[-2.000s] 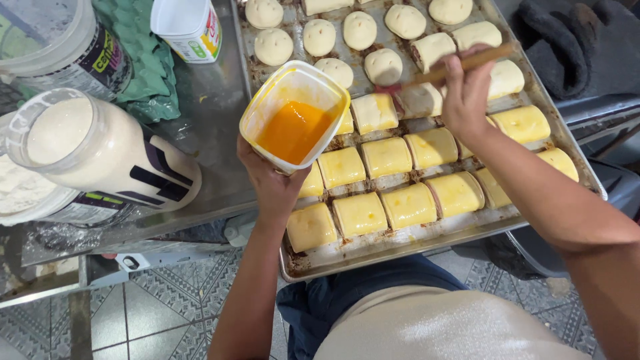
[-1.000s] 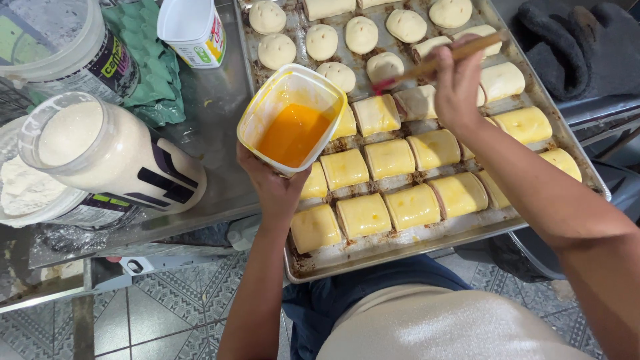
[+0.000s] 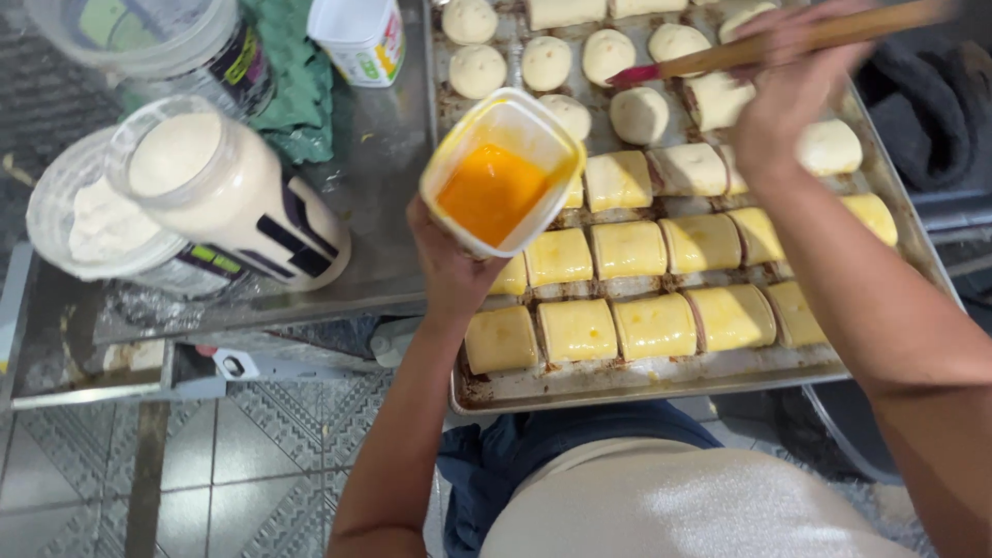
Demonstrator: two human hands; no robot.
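Note:
My left hand [image 3: 457,260] grips a white plastic tub [image 3: 502,174] partly filled with orange-yellow liquid, held over the left side of a metal baking tray [image 3: 620,387]. In my right hand [image 3: 783,101], blurred, is a basting brush with a wooden handle [image 3: 721,54]. Its pinkish-red head [image 3: 634,75] is over or at a round dough piece [image 3: 608,58]; contact cannot be told. Rows of rolled dough pieces [image 3: 657,325] nearest my body look yellow and glossy. The round dough pieces farther up, such as one beside the brush [image 3: 639,116], look pale and matt.
On the metal table [image 3: 372,232] to the left stand a tall clear jar of pale powder [image 3: 256,201], a bucket of white flour [image 3: 108,225], another clear bucket [image 3: 155,46], green egg cartons [image 3: 291,93] and a white tub [image 3: 356,39]. Dark cloth [image 3: 922,116] lies right of the tray.
The brush head has moved away from the partly glazed row to the round dough pieces farther up. My left hand still holds the tub over the tray's left side.

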